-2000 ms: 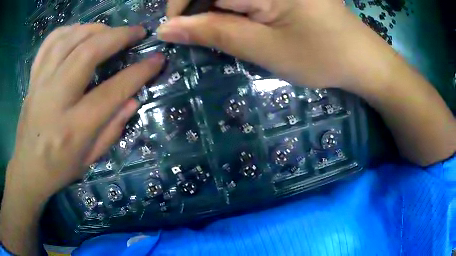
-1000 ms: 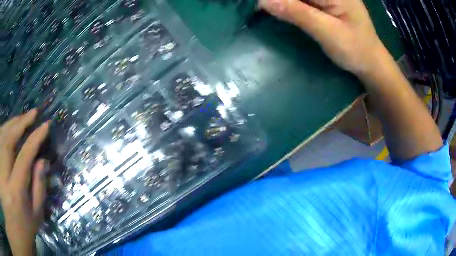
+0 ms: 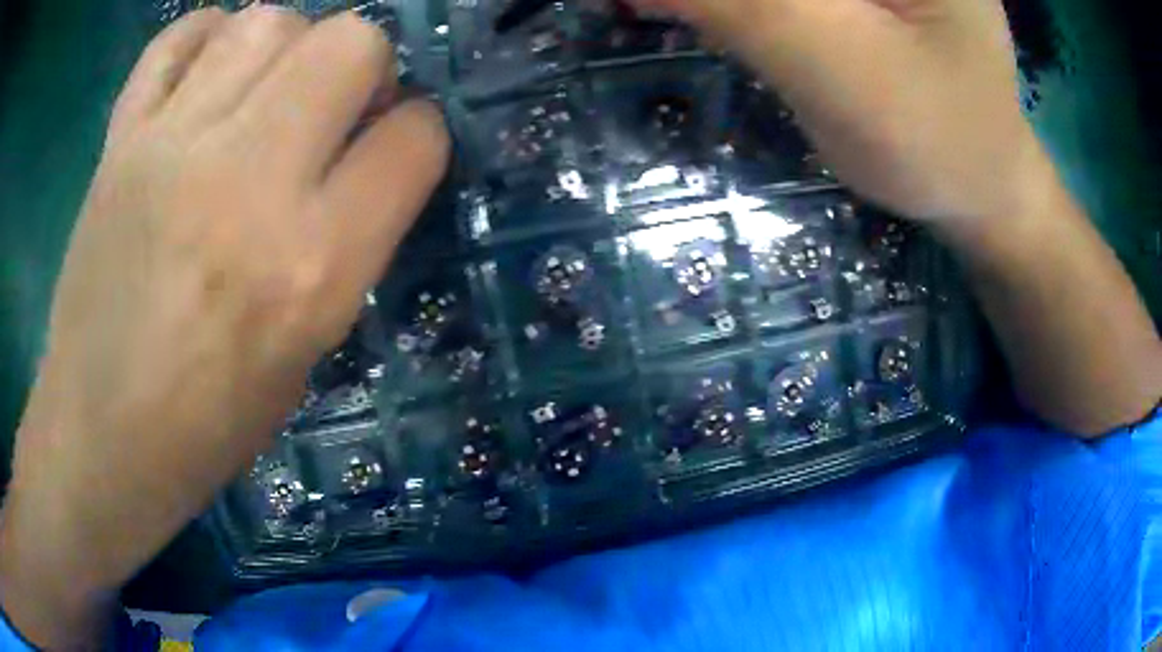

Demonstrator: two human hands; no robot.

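A clear blister tray (image 3: 580, 369) fills the middle, with glare on its upper right pockets. Its pockets hold small round dark units with bright dots, such as one unit (image 3: 698, 271), and tiny square parts (image 3: 590, 334). My left hand (image 3: 236, 242) lies over the tray's left side, fingers curled; whether it grips anything is hidden. My right hand (image 3: 892, 115) is over the tray's upper right, its fingertips at the top edge and partly cut off. A thin dark pointed tool, seemingly tweezers (image 3: 525, 15), shows just left of those fingertips, over an upper pocket.
Green mat (image 3: 1106, 140) shows at the right and at the far left. Dark loose specks (image 3: 1035, 51) lie at the upper right, beyond my right wrist. My blue smock (image 3: 765, 560) borders the tray's near edge, with a pale round snap (image 3: 376, 604).
The view has swung back over the tray from the mat's right side. My right hand has moved from the mat by the dark specks to above the tray. My left hand's fingers are now curled.
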